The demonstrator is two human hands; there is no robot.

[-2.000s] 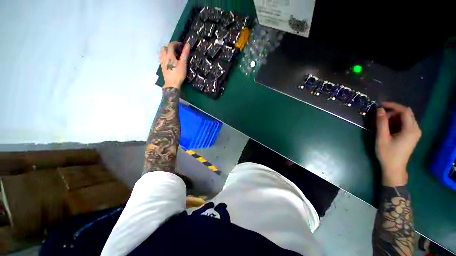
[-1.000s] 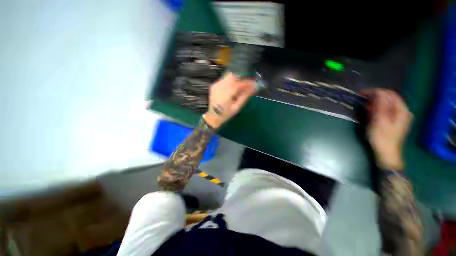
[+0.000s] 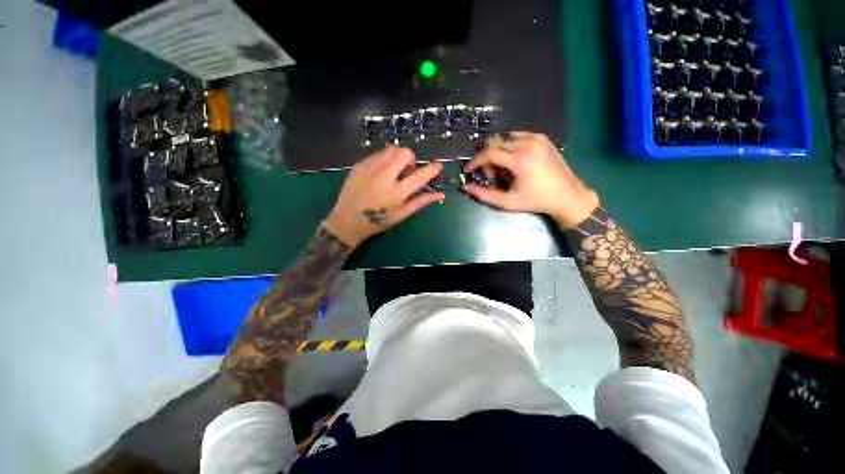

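Note:
My left hand (image 3: 387, 193) is in front of the black work mat's front edge, with a small dark camera module (image 3: 433, 185) between its thumb and fingers. My right hand (image 3: 523, 178) faces it, a small gap apart, and pinches another dark camera module (image 3: 477, 177). Both modules are partly hidden by the fingers. On the black work mat (image 3: 324, 139) just behind my hands, several camera modules (image 3: 429, 120) lie in one row. A green light (image 3: 428, 69) glows behind the row.
A black blister tray (image 3: 232, 199) with jumbled modules is at the left, with orange tape (image 3: 219, 111) and clear plastic pieces (image 3: 259, 116) beside it. A printed sheet (image 3: 199, 37) is at the upper left. A blue plastic bin (image 3: 639, 83) with modules in rows is at the right. A red stool (image 3: 788, 305) is below the bench.
The view has turned right. My left hand has moved from the blister tray to the front of the mat, and my right hand has come to face it. Both now hold modules.

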